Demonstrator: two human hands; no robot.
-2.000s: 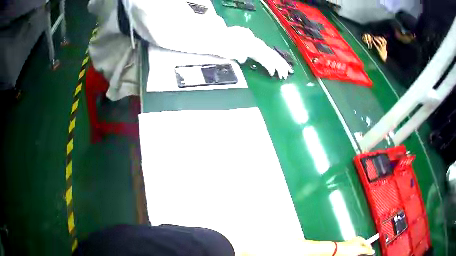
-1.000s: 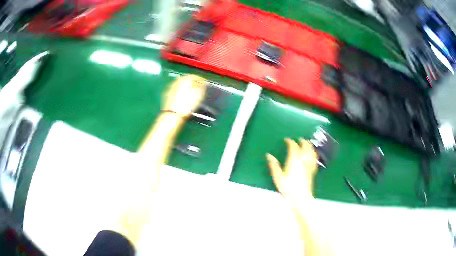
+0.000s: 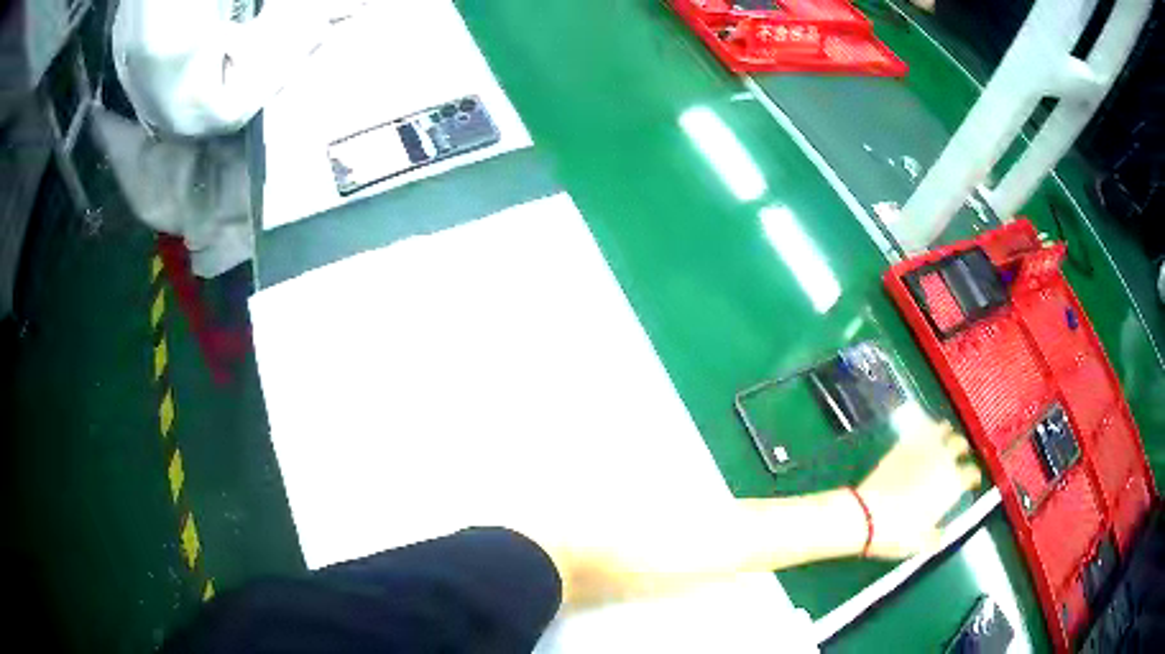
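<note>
My left hand (image 3: 922, 488), bare with a red string at the wrist, reaches right over the green bench. It is overexposed, and I cannot tell whether its fingers grip anything. A black phone middle frame (image 3: 860, 388) lies flat on the bench beside the hand, its see-through opening towards the left; the hand is close to its solid end. A white strip (image 3: 910, 567) runs under or beside the hand to the red basket. The red perforated basket (image 3: 990, 371) holds several dark frames. Part of another dark frame (image 3: 981, 631) shows at the bottom right. My right hand is out of the picture.
A white mat (image 3: 473, 396) covers the near bench. Another frame (image 3: 415, 143) lies on a white mat beyond it, near a person in light clothing. A second red basket (image 3: 792, 38) is at the top. A white post (image 3: 1009, 128) stands behind the near basket.
The view has swung left since one second ago, and my right hand has left the picture. Compared with two seconds ago, a frame now shows on the green bench beside my left hand.
</note>
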